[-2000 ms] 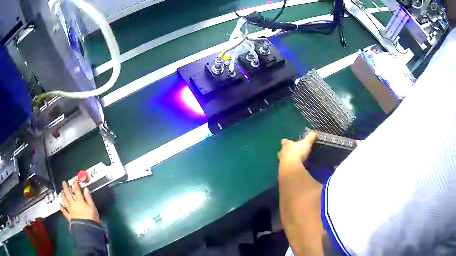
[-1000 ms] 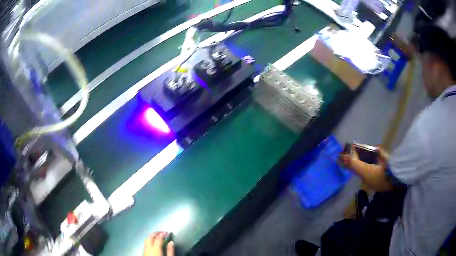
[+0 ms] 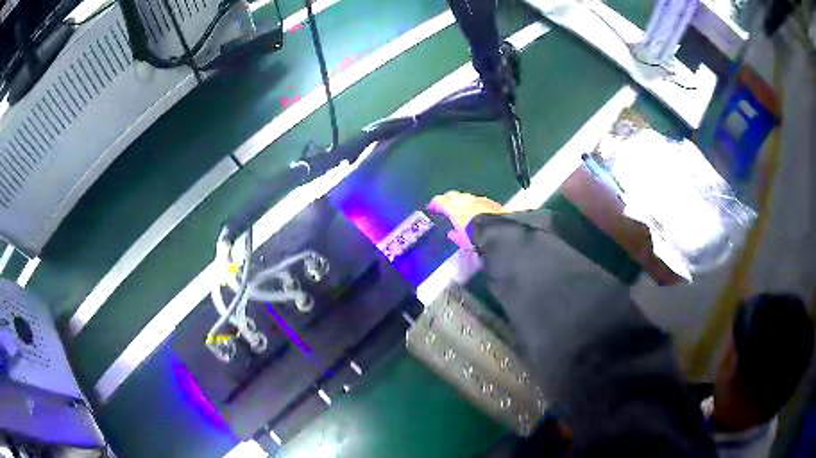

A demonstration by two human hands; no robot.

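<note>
My right hand (image 3: pixel 465 215), in a dark grey sleeve, reaches in from the lower right. Its fingers are at the right end of a short, pale piece of strip part (image 3: pixel 407 236) with a row of small marks and appear to grip it. The piece lies at the upper right side of the black inspection fixture (image 3: pixel 295 313), in violet light. A stack of silver-grey strips (image 3: pixel 470 358) lies right of the fixture, partly hidden by my forearm. My left hand is not in view.
White cables and connectors (image 3: pixel 259 304) top the fixture. A dark cable bundle (image 3: pixel 403 125) crosses behind it. Clear plastic (image 3: pixel 680 197) covers a brown cardboard box (image 3: pixel 595 201) at the right. A person's dark-haired head (image 3: pixel 771 353) is at the lower right. A blue stool (image 3: pixel 744 121) stands beyond the bench.
The view has shifted closer over the fixture and strips. My right hand now shows at the pale piece. The blue tote and the hand at the bottom edge are out of view.
</note>
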